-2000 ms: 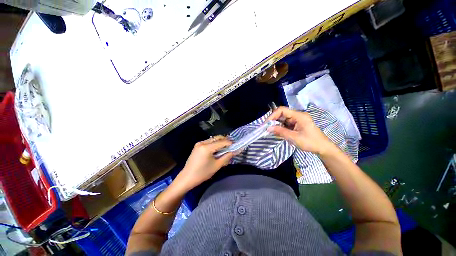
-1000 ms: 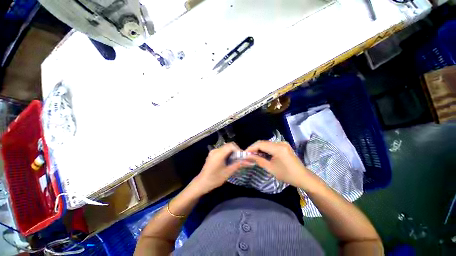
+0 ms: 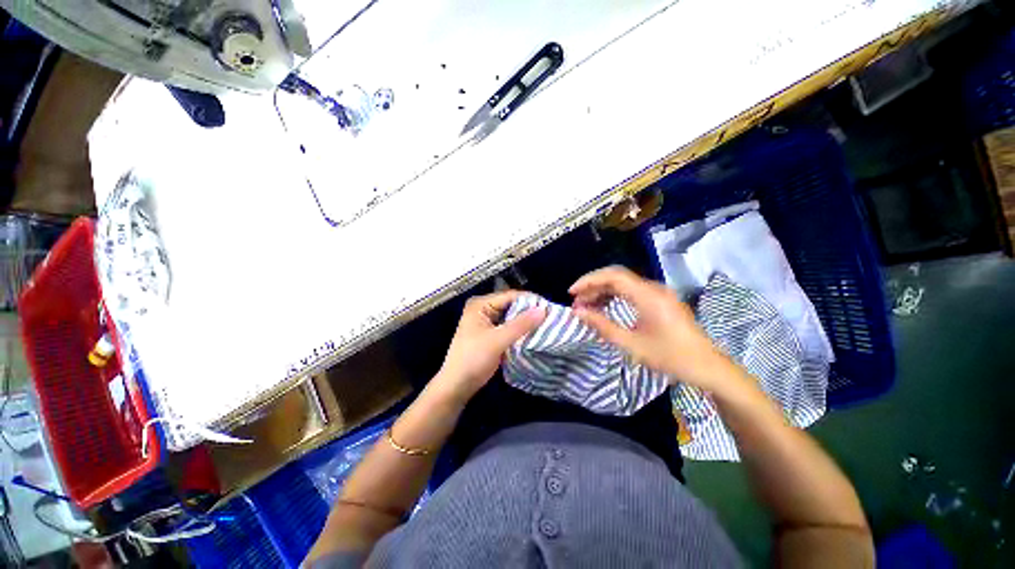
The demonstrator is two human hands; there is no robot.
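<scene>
A striped knit top (image 3: 579, 372), white with blue-grey stripes, is bunched over my lap below the table edge. My left hand (image 3: 490, 342) pinches its upper left edge between thumb and fingers. My right hand (image 3: 646, 322) is at its upper right part, thumb and fingers on the cloth; the exact grip is partly hidden. The neckband and any label cannot be told apart in the folds. More striped cloth (image 3: 762, 345) hangs to the right, over the dark blue basket's edge.
Black thread snips (image 3: 514, 93) lie on the white table (image 3: 423, 211). The sewing machine head (image 3: 212, 45) is upper left, a clear bag (image 3: 136, 250) at the left table end. A red basket (image 3: 67, 367) stands left, a dark blue basket (image 3: 857, 289) right, a bright blue crate (image 3: 262, 522) lower left.
My hands have moved slightly apart from their close pinch, and the striped top is spread wider between them. The camera view has shifted a little.
</scene>
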